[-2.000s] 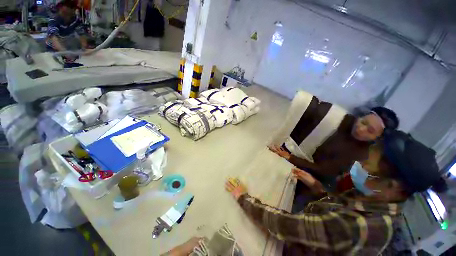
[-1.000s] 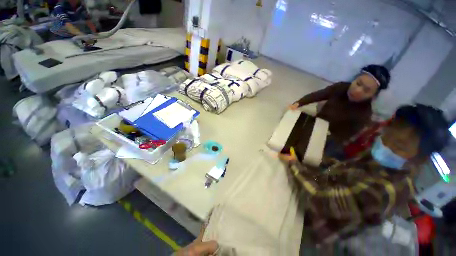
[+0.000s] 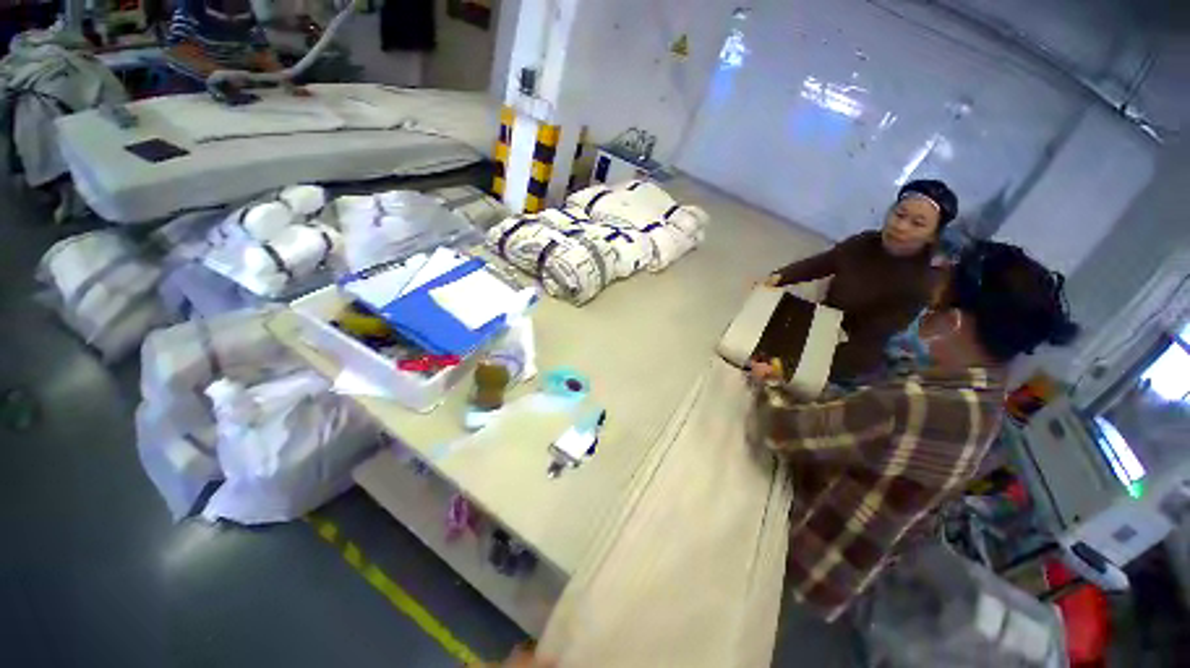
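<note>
A long beige curtain panel (image 3: 692,522) with lengthwise folds runs from the bottom edge up to the masked worker's hands, along the table's right side. My left hand (image 3: 525,658) shows only as a small blurred piece at the bottom edge, beside the panel's lower left corner; its grip is cut off. My right hand is out of the picture. At the panel's far end is a folded curtain bundle (image 3: 820,350) with a dark brown band. The masked worker's hand by it holds a small yellow tool (image 3: 775,367).
Two people stand at the table's right side. On the table (image 3: 653,342) are tied curtain rolls (image 3: 574,255), a tool tray (image 3: 379,371) with a blue clipboard (image 3: 431,313), and a turquoise tape roll (image 3: 566,382). Packed sacks (image 3: 281,431) lie on the floor at left.
The panel now stretches longer and straighter toward me. My left hand has slid almost out at the bottom. The masked worker has turned more toward the bundle, which both workers now hold lower.
</note>
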